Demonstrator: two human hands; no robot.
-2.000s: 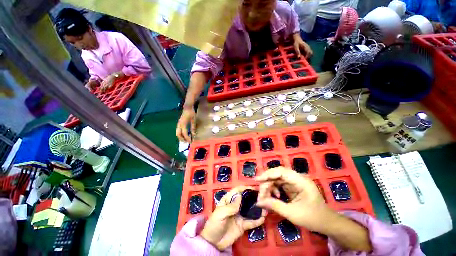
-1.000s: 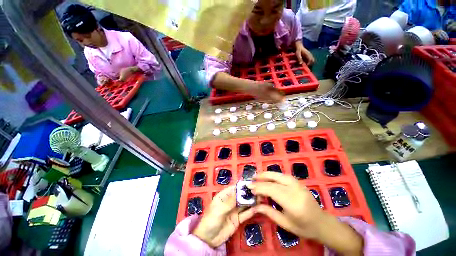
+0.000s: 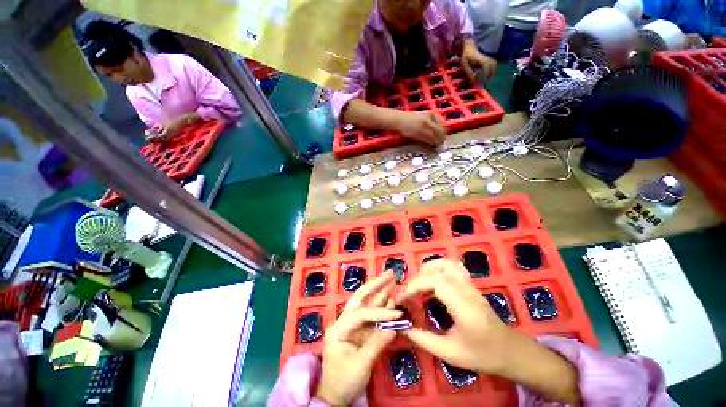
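Note:
A watch head (image 3: pixel 393 324) is held edge-on between my two hands, above the near middle of the red compartment tray (image 3: pixel 567 296). My left hand (image 3: pixel 355 340) grips its left end with thumb and fingers. My right hand (image 3: pixel 463 318) is at its right end, with the thumb close below it and the fingers curled above; whether they touch it is hard to tell. The tray's pockets hold dark, glossy watch heads, such as the one at the right (image 3: pixel 540 303). My hands and sleeves hide some near pockets.
White charging discs (image 3: pixel 427 194) lie in rows beyond the tray. Spiral notebook (image 3: pixel 654 310) with pen, bottle (image 3: pixel 649 208) and dark fan (image 3: pixel 634 119) are right. Paper stack (image 3: pixel 201 346) and metal post (image 3: pixel 171 191) are left. Another person's hand (image 3: pixel 423 127) reaches over the discs' far edge.
The watch head has turned from showing a flat side to edge-on between my hands. My left fingers have risen. The person opposite has drawn a hand back from over the discs.

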